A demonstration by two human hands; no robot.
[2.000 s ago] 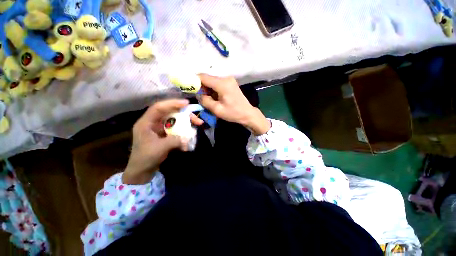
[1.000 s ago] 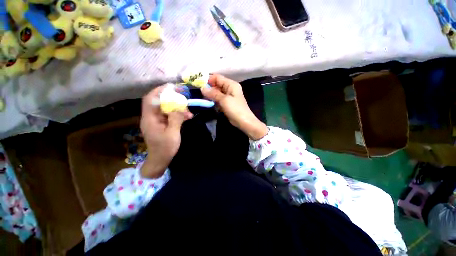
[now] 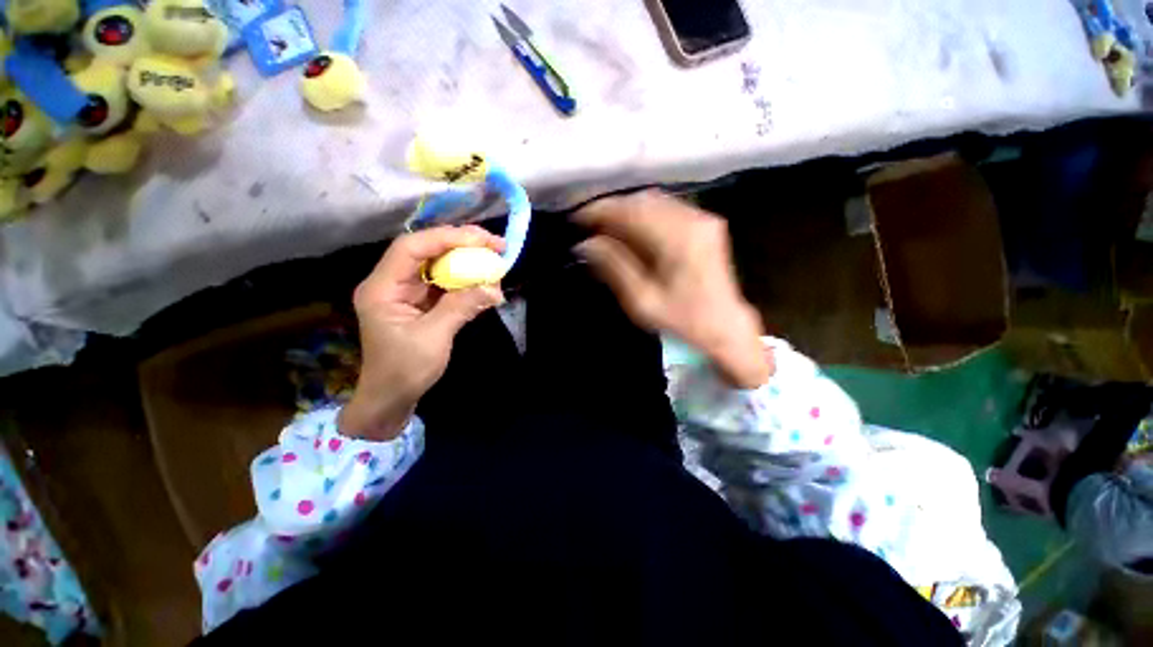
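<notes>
My left hand [image 3: 411,316] pinches one yellow plush ball end [image 3: 467,267] between thumb and fingers at the table edge. The light blue plush band [image 3: 515,215] curves up from it to a second yellow ball end [image 3: 443,161] with dark print, at the table's edge. A blue piece shows behind the fingers; I cannot tell what it is. My right hand [image 3: 670,272] is blurred, to the right of the band and apart from it, with fingers bent. No needle or thread can be made out; whether the right fingertips hold one is unclear.
A pile of yellow and blue plush pieces [image 3: 177,89] lies at the table's left, with one piece [image 3: 333,81] beside it. Thread snips [image 3: 536,63] and a smartphone [image 3: 703,25] lie on the cloth. Open cardboard boxes [image 3: 942,266] stand below, with a white bag [image 3: 929,506] at right.
My right hand has let go of the plush piece and moved right, away from it. My left hand still holds one ball end; the band now arches upward. The view has shifted slightly.
</notes>
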